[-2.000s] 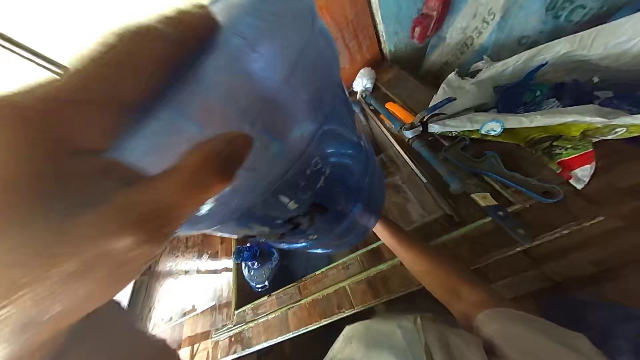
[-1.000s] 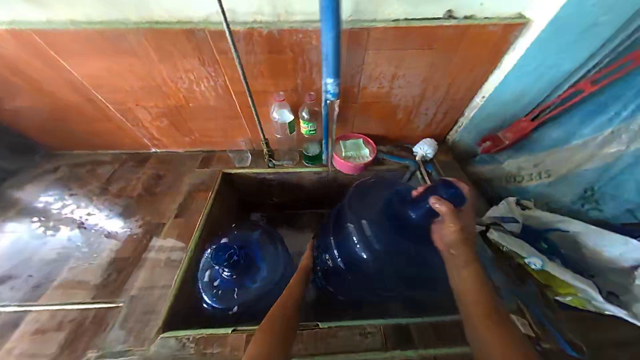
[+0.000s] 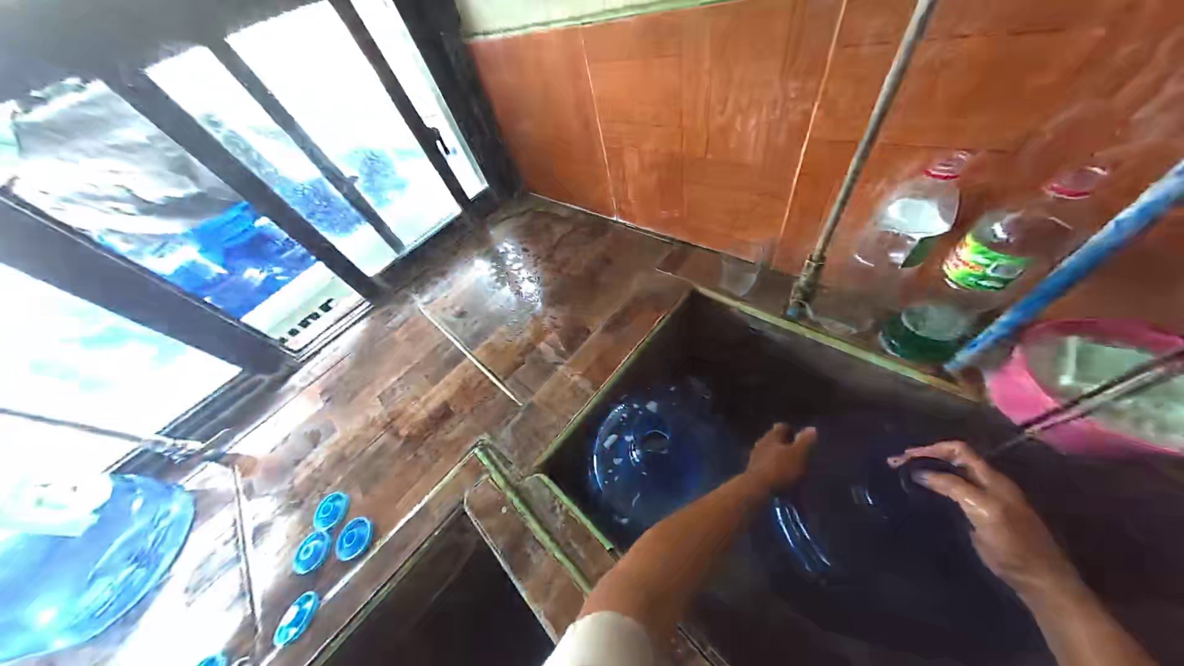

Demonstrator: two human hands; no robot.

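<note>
Two large blue plastic water jugs stand in a dark sunken basin. The left jug [image 3: 652, 462] has its open mouth facing up and pale specks or suds on its shoulder. My right hand [image 3: 971, 495] curls its fingers around the neck of the right jug [image 3: 832, 527], which is dark and partly hard to make out. My left hand [image 3: 782, 455] is over that jug's left side, between the two jugs, with its fingers bent; whether it touches the jug is unclear.
Plastic bottles [image 3: 985, 259], a clear cup [image 3: 740, 273] and a pink tub [image 3: 1041, 398] line the basin's back edge. A blue pipe [image 3: 1073, 268] slants there. Blue caps [image 3: 313, 551] and another blue jug [image 3: 102, 564] lie left, near the window frame [image 3: 259, 231].
The view has swung left, bringing the window and blue caps in. A jug held up close earlier is lower, in the basin. My left hand has moved from the right jug's lower side to higher up.
</note>
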